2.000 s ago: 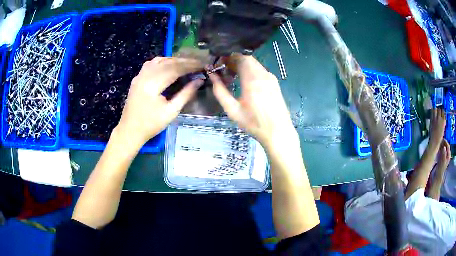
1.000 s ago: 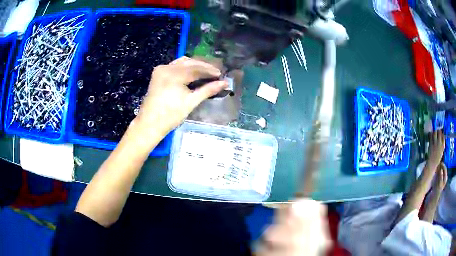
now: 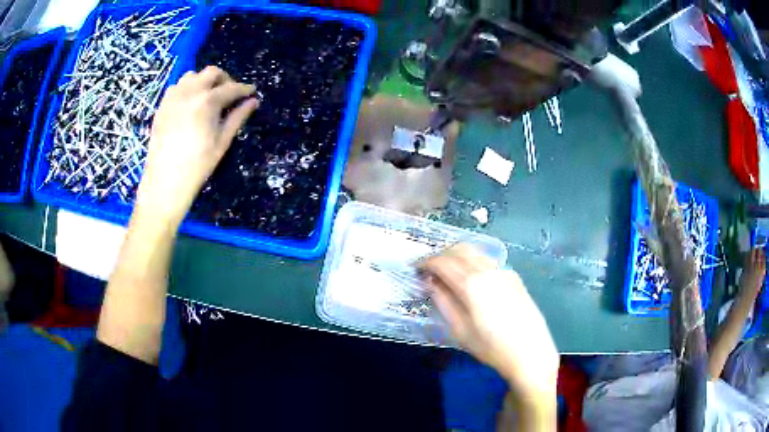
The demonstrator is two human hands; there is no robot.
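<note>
My left hand (image 3: 190,139) is over the wide blue tray of dark rings (image 3: 278,59), thumb and forefinger nearly together at a small ring. My right hand (image 3: 489,308) is over the right part of the clear plastic box (image 3: 333,287); its fingertips point down at the thin pins inside, and a thin pin seems to be at them, blurred. The small silvery fixture block (image 3: 417,142) stands on the brownish base plate (image 3: 384,181) under the dark press head (image 3: 497,72), with no hand on it.
The press lever (image 3: 666,219) slants down at the right. A blue tray of pins (image 3: 110,101) is at the left, a smaller blue tray (image 3: 634,253) at the right. Loose pins (image 3: 529,142) and a white paper scrap (image 3: 495,166) lie right of the press. Another person's arm (image 3: 738,316) is at far right.
My left hand has moved from the fixture block to the ring tray. My right hand has left the lever and come to the clear box. The lever is back in its slanting position.
</note>
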